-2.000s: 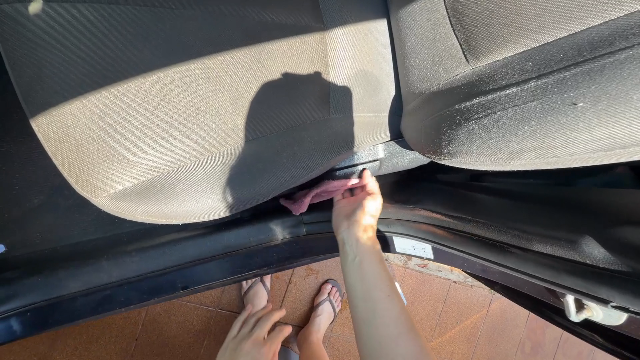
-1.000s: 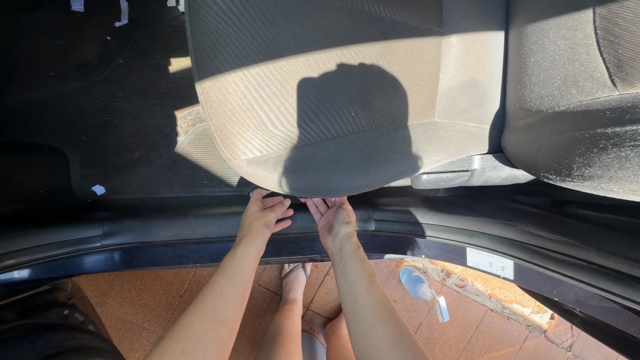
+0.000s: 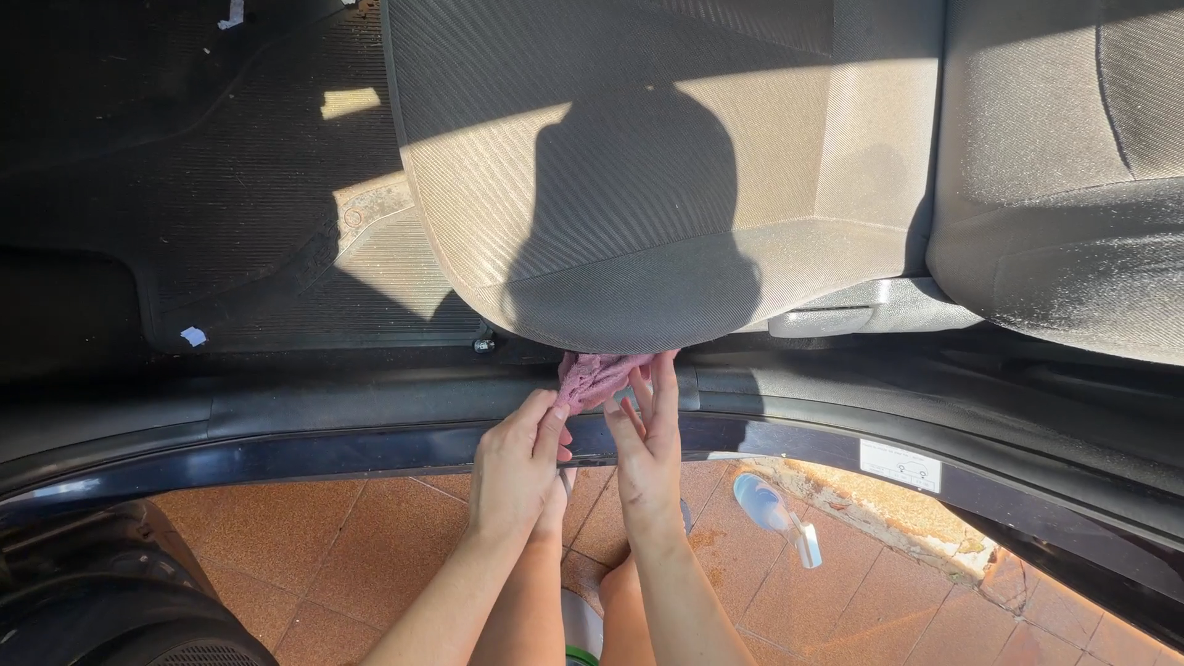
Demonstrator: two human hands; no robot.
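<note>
A crumpled pink cloth (image 3: 597, 377) sits between the lower edge of the fabric car seat (image 3: 786, 166) and the door sill (image 3: 370, 444). My left hand (image 3: 520, 458) pinches the cloth's near left corner between thumb and fingers. My right hand (image 3: 650, 444) is at the cloth's right side, its fingers raised against it and the fingertips reaching to the seat's edge. Part of the cloth is hidden under the seat and behind my fingers.
A ribbed floor mat (image 3: 250, 231) with paper scraps lies left of the seat. The backrest (image 3: 1054, 185) is at the right. Outside the sill, a clear bottle (image 3: 775, 513) lies on the tiles beside my legs. The door's dark trim (image 3: 120, 592) fills the lower left.
Two seconds ago my right hand held the cloth by the seat base and my left was lower, away from it. Now both hands are at the cloth, which was not visible one second ago.
</note>
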